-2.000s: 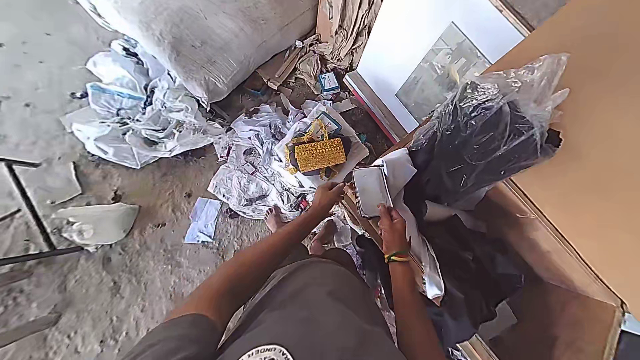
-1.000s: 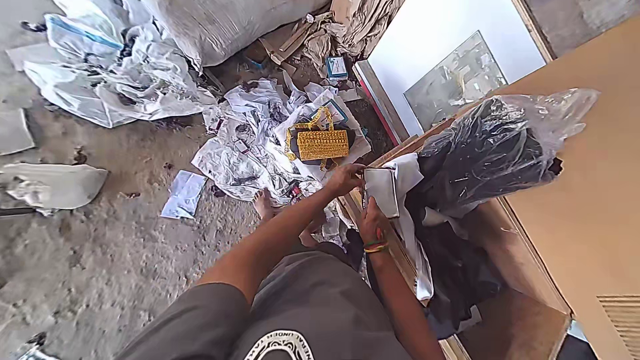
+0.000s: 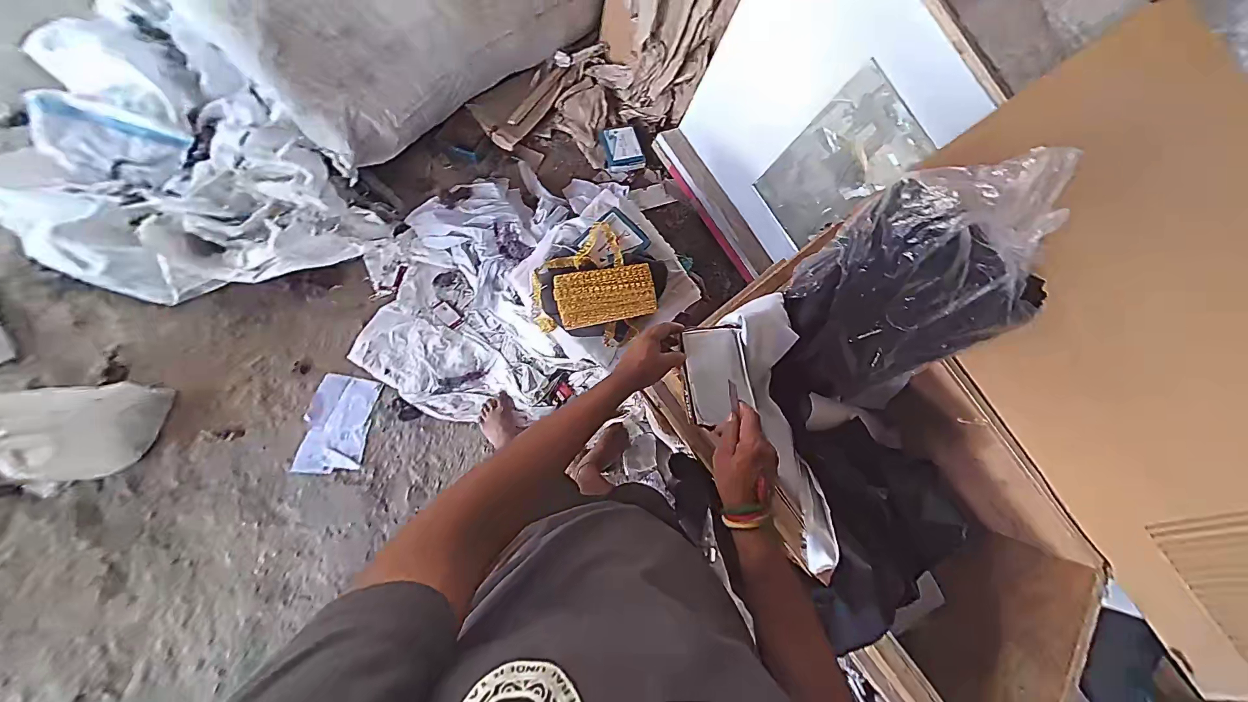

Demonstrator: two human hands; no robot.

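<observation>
My left hand [image 3: 651,357] grips the upper left edge of a shallow white rectangular box [image 3: 710,369] with a dark rim. At the box's lower edge, my right hand [image 3: 744,453] is closed around a small thin tool, perhaps a blade, whose narrow tip [image 3: 733,394] lies over the white face. White paper or cloth [image 3: 770,341] is just right of the box, along a wooden edge. Beyond my left hand, a yellow woven bag [image 3: 605,295] rests on a dark item amid crumpled white plastic.
Black material in clear plastic [image 3: 916,278] sits on an open wooden crate [image 3: 1014,595] at right. A white panel [image 3: 746,88] leans behind it. Crumpled white sheeting [image 3: 244,214], a large stuffed sack [image 3: 390,68] and a small blue-and-white box [image 3: 622,148] lie on the floor. My bare feet are below.
My right hand has moved from the box's right side to its lower edge, and the thin tool now shows over the white face. The left hand stays at the box's left side.
</observation>
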